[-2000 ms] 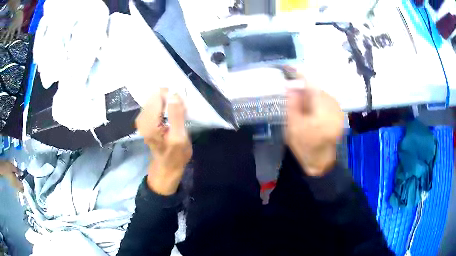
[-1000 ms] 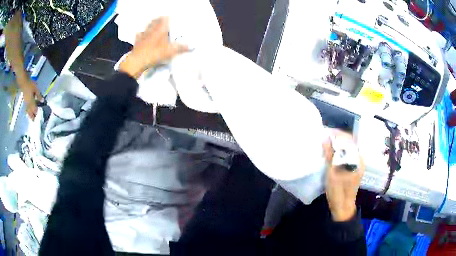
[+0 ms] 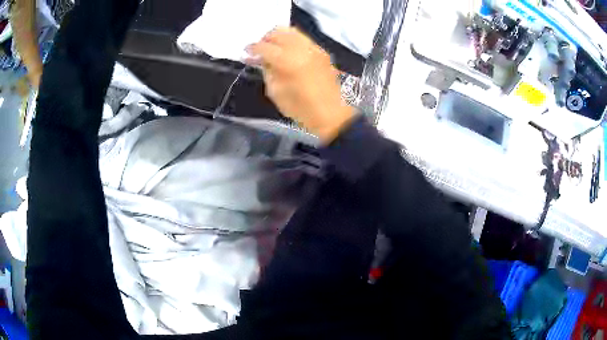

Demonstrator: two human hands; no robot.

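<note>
A pale garment piece (image 3: 229, 26) lies on the dark board at the top, cut off by the picture's top edge. My right hand (image 3: 299, 78) pinches its lower right edge with the fingertips, where a thin thread end (image 3: 230, 93) hangs down. My left hand is out of the picture; only its black sleeve runs up past the top edge at left. Another pale piece (image 3: 343, 20) lies on the board to the right. The overlock machine (image 3: 519, 40) stands at upper right, with nothing at its needle area.
A large pale garment pile (image 3: 180, 219) hangs left of my lap. The waste slot (image 3: 474, 117) is in the tabletop before the machine. A dark thread clump (image 3: 551, 166) hangs over the table edge. Teal cloth (image 3: 542, 302) lies on blue crates. Another person's arm (image 3: 25, 40) shows at upper left.
My right hand has moved left from beside the slot to the cloth on the board. My left hand has gone up out of view. The pale cloth no longer stretches toward the slot.
</note>
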